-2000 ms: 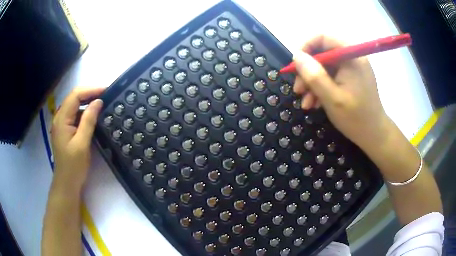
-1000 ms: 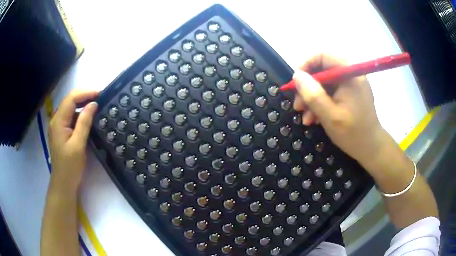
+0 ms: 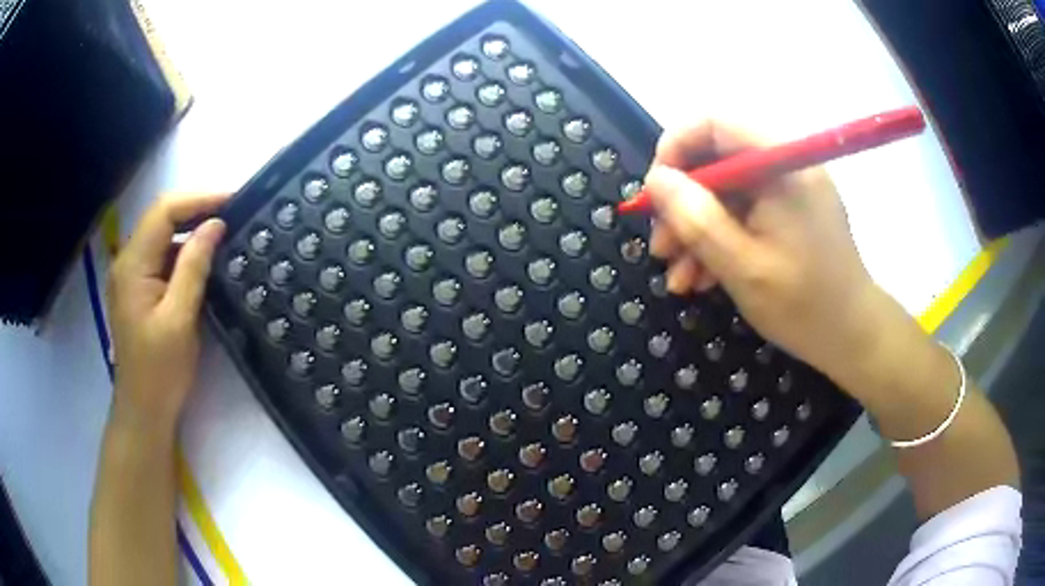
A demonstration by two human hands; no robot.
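Observation:
A large black component tray (image 3: 378, 97) lies tilted across the white bench, with rows of small round metal parts (image 3: 478, 263) in its pockets. My right hand (image 3: 762, 246) holds a red marker pen (image 3: 819, 143), its tip at a metal part near the tray's upper right side. Whether the tip touches the part cannot be told. My left hand (image 3: 163, 300) grips the tray's left corner between thumb and fingers. My right hand hides some pockets at the right side.
Black stacked trays (image 3: 80, 149) stand at the upper left, and more black stacks (image 3: 974, 126) at the upper right. Yellow tape (image 3: 210, 532) and blue tape (image 3: 101, 315) run along the left; yellow tape also shows at the right. The bench edge curves at the lower right.
The marker tip has moved slightly left, from a part in the outer row to one further inward. The tray has shifted slightly in view. My left hand still grips the corner.

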